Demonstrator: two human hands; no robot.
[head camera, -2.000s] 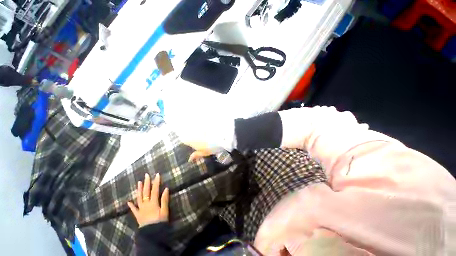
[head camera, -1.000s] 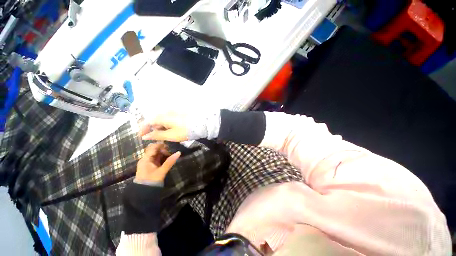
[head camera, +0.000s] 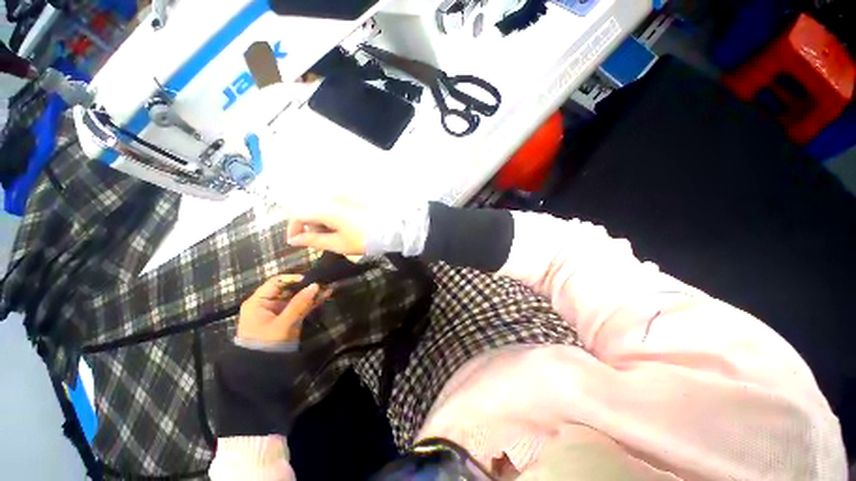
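Observation:
The dark plaid garment piece (head camera: 141, 301) lies from the machine bed down over the table's left side and my lap. My left hand (head camera: 274, 312) pinches a dark folded edge of it between thumb and fingers, below my right hand. My right hand (head camera: 330, 230) rests at the cloth's upper edge, just right of the needle area (head camera: 246, 174); glare washes it out, and whether it grips the cloth is unclear. The white sewing machine (head camera: 211, 70) with a blue stripe stands above. Black binding tape (head camera: 199, 376) shows as a dark line on the plaid.
Black-handled shears (head camera: 460, 99) lie beside a flat black pad (head camera: 364, 108) on the white table (head camera: 554, 94). A brown tag (head camera: 262, 64) is on the machine. A red stool (head camera: 798, 80) stands at upper right. Small-checked cloth (head camera: 488, 315) covers my lap.
My left hand was spread flat on the plaid, then came up and right beside my right hand; it now pinches a dark edge slightly lower. The camera view has shifted.

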